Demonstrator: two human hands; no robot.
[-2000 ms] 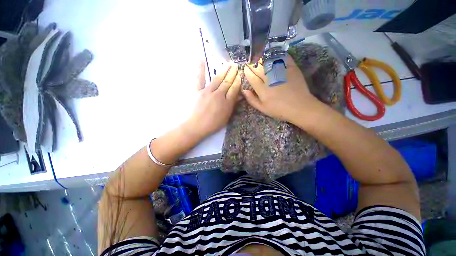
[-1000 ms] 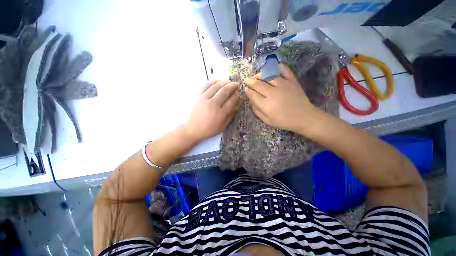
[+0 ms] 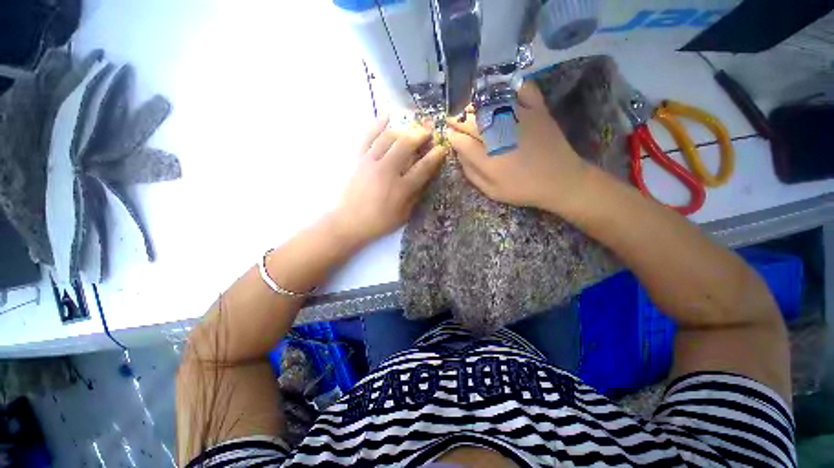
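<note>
A grey-brown, flecked fuzzy fabric piece (image 3: 498,251) lies under the sewing machine (image 3: 462,46) and hangs over the table's front edge. My left hand (image 3: 389,178) holds the fabric's left border with its fingertips, just in front of the needle area. My right hand (image 3: 517,155) lies on the fabric with its fingertips at the seam, touching close to my left fingertips. A small grey-blue block (image 3: 499,128) sits right of the needle, over my right fingers. The needle tip and presser foot are hard to make out between the fingers.
Stacked grey cut pieces with white layers (image 3: 69,174) fan out at the left. Scissors with red and yellow-orange handles (image 3: 672,169), a dark-handled thin tool (image 3: 743,102) and a dark flat object (image 3: 805,139) lie at the right. Blue bins (image 3: 622,338) stand below the table edge (image 3: 357,304).
Compared with one second ago, both hands are slightly nearer the needle area. The fabric's right part has shifted up and folded beside my right hand. The scissors' blades are more covered by fabric.
</note>
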